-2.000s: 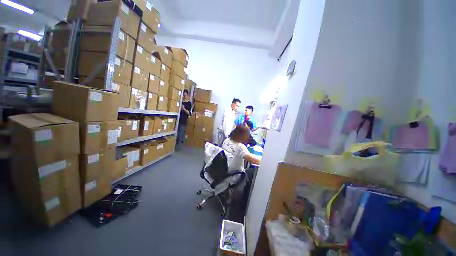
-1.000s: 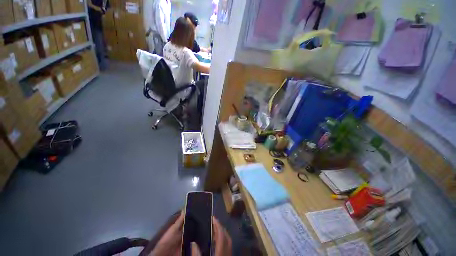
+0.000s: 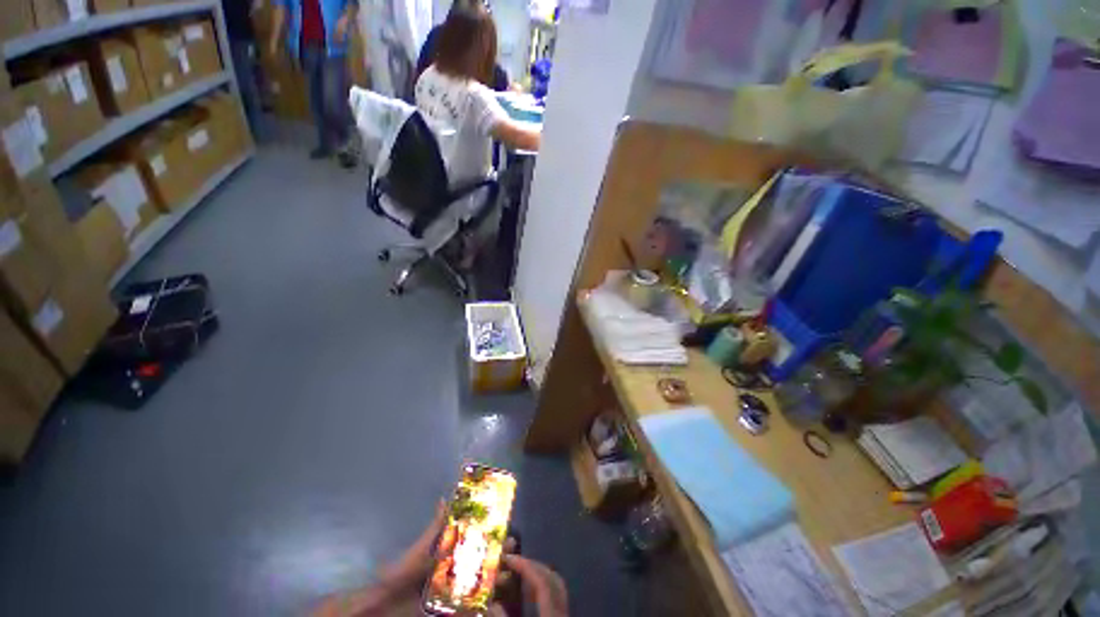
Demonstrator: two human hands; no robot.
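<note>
A smartphone [image 3: 473, 536] with a brightly lit, mostly orange and yellow screen is upright near the bottom centre, left of the desk. My left hand [image 3: 414, 564] holds its left edge. My right hand [image 3: 537, 587] is at its lower right, fingers curled by the edge; its lower part is cut off by the frame. The record book lies open on the desk, with a pale blue cover [image 3: 717, 472] and a written white page [image 3: 790, 576].
The wooden desk [image 3: 772, 436] holds blue file folders [image 3: 859, 268], a potted plant [image 3: 953, 350], a red box [image 3: 969, 512] and papers. A white-rimmed carton [image 3: 496, 346] stands on the floor. A seated person [image 3: 458, 115] and a standing person [image 3: 316, 60] are beyond, with carton shelves at left.
The phone's screen has gone from black to brightly lit, and the phone is tilted more. The view has shifted slightly left. A standing person in blue now shows at the back.
</note>
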